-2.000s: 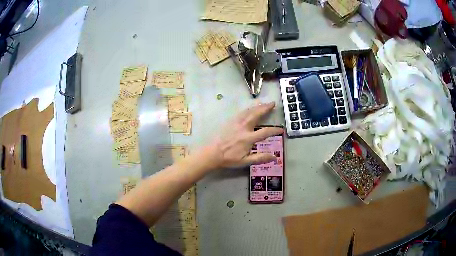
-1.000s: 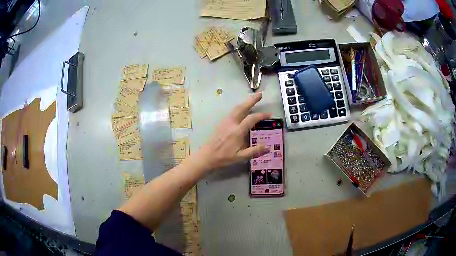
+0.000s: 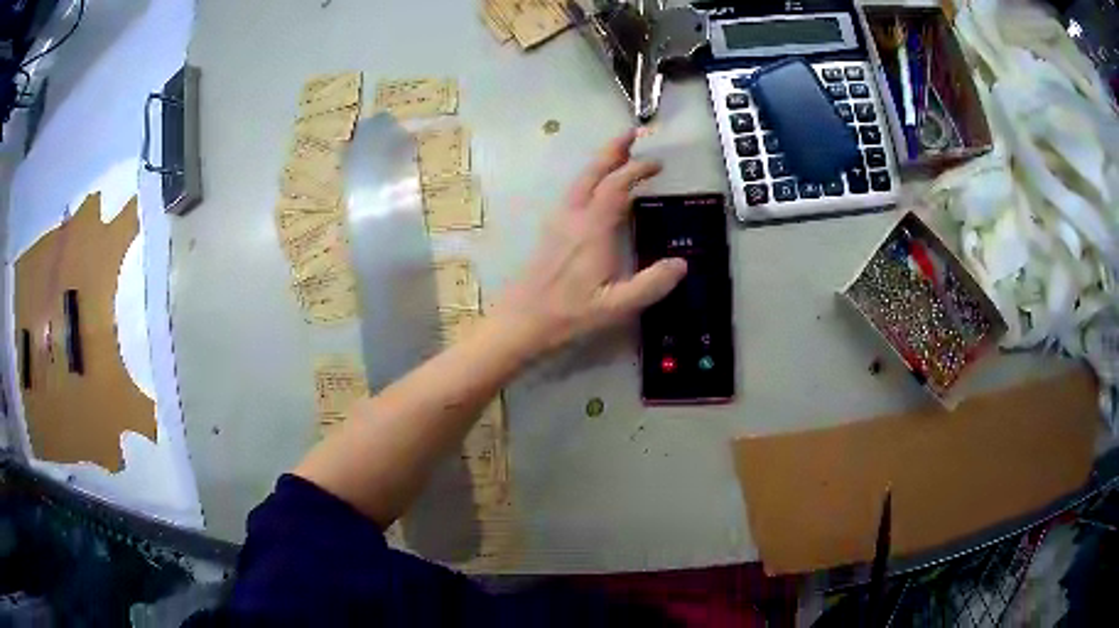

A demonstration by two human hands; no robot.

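A smartphone (image 3: 686, 321) lies flat on the pale grey table (image 3: 540, 491), right of centre. Its screen is dark, with a small red round button and a small green one near the bottom. My left hand (image 3: 583, 264) reaches in from the lower left in a dark sleeve. It is bare and holds nothing, its fingers are apart, and its thumb lies over the upper screen. Whether the thumb touches the glass cannot be told. My right hand is not in view.
A calculator (image 3: 804, 153) with a dark blue object on it, a pin box (image 3: 929, 307), a pen box (image 3: 920, 74) and white strips (image 3: 1043, 184) lie right. A grey curved blade (image 3: 395, 264) lies on paper labels (image 3: 322, 184). White fabric (image 3: 86, 141) with brown pattern (image 3: 92, 405) lies left.
The phone screen has gone from a lit pink page to a dark screen with red and green buttons. The view has shifted, so table things sit higher. My left thumb is still over the phone.
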